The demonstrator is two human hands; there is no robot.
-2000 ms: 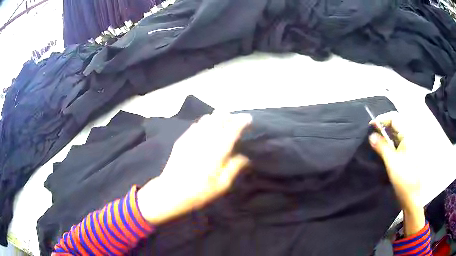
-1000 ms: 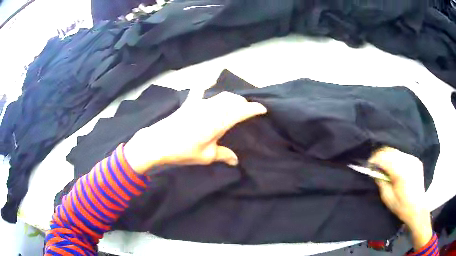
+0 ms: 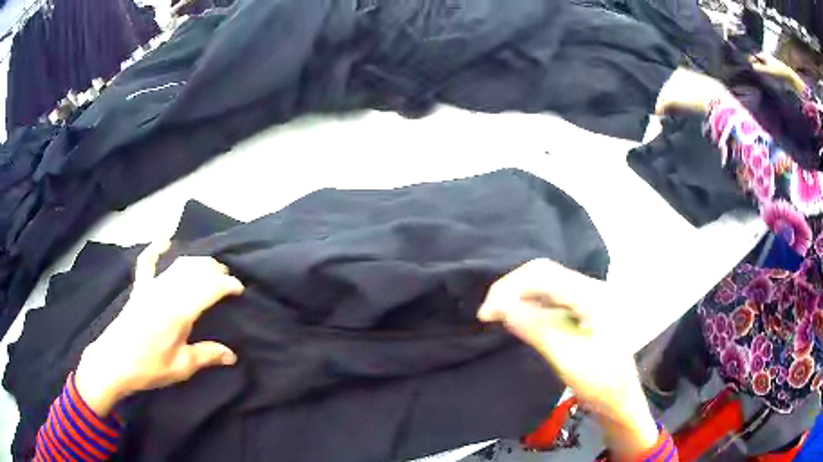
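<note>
A black garment [image 3: 397, 244] lies spread in front of me, with creases across its middle and a jagged pointed edge at the left. My left hand [image 3: 167, 329] rests on its left part, fingers apart, holding nothing. My right hand [image 3: 564, 325] is over its right part, fingers curled. A small dark bit of the thread snips [image 3: 570, 316] shows in the palm; the blades are hidden or blurred.
A heap of black garments [image 3: 361, 54] runs along the table's far side. The pale table [image 3: 451, 140] shows between. At right is a person in a flowered sleeve [image 3: 753, 158], one hand at the dark cloth. Red objects [image 3: 708, 429] lie lower right.
The view has shifted right, and the other person has come into view. My right hand has turned and the silver blades no longer show. My left hand is still spread on the cloth.
</note>
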